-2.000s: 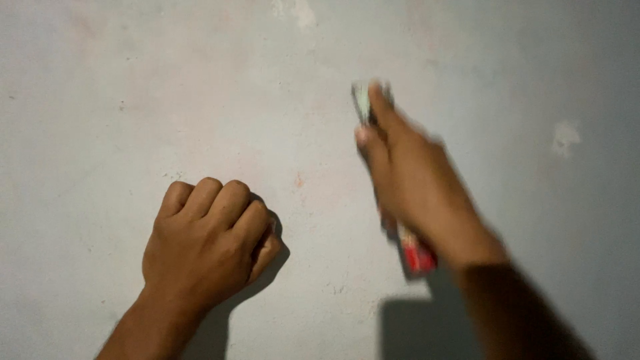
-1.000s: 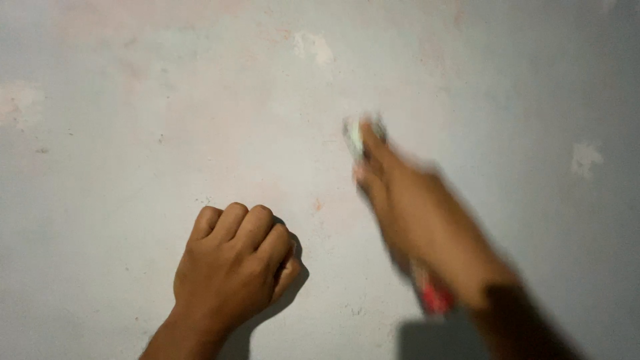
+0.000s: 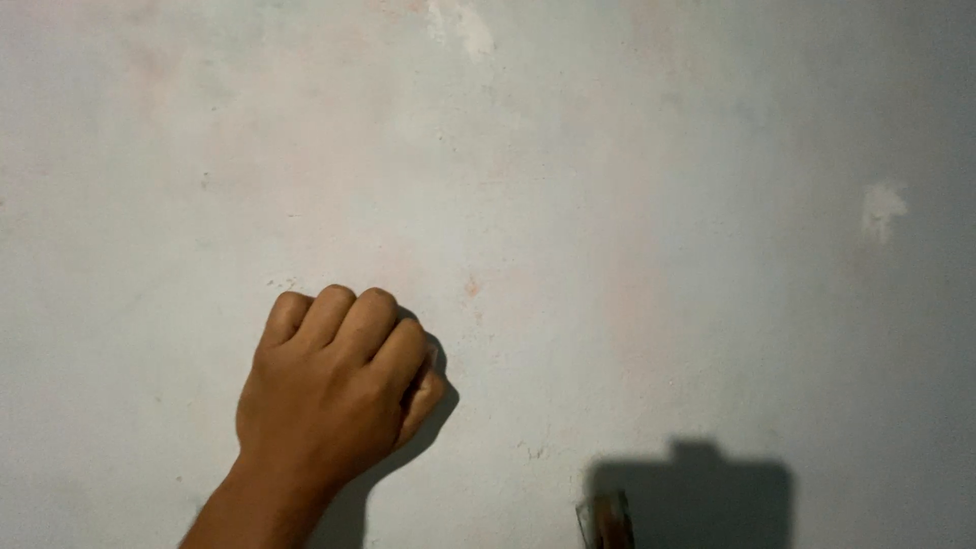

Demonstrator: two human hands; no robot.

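My left hand (image 3: 332,381) is closed in a fist, back of the hand toward the camera, against or close to a pale, patchy painted surface (image 3: 534,229). Its palm is hidden, and no object shows in it. At the bottom edge, right of centre, the blurred end of a narrow object (image 3: 583,522) with dark and clear-looking edges enters the view. A brown patch on it looks like a finger of my right hand (image 3: 610,526); the rest of that hand is out of view. What kind of object this is, I cannot tell.
Whitish worn patches mark the surface at the top (image 3: 469,30) and far right (image 3: 884,212). Small pits and reddish specks dot it. A dark, box-like shadow (image 3: 709,496) falls at the lower right, and another shadow lies beside my left fist.
My right hand has moved down with the narrow object, from right of centre to the bottom edge, mostly out of view. The left hand stays a fist.
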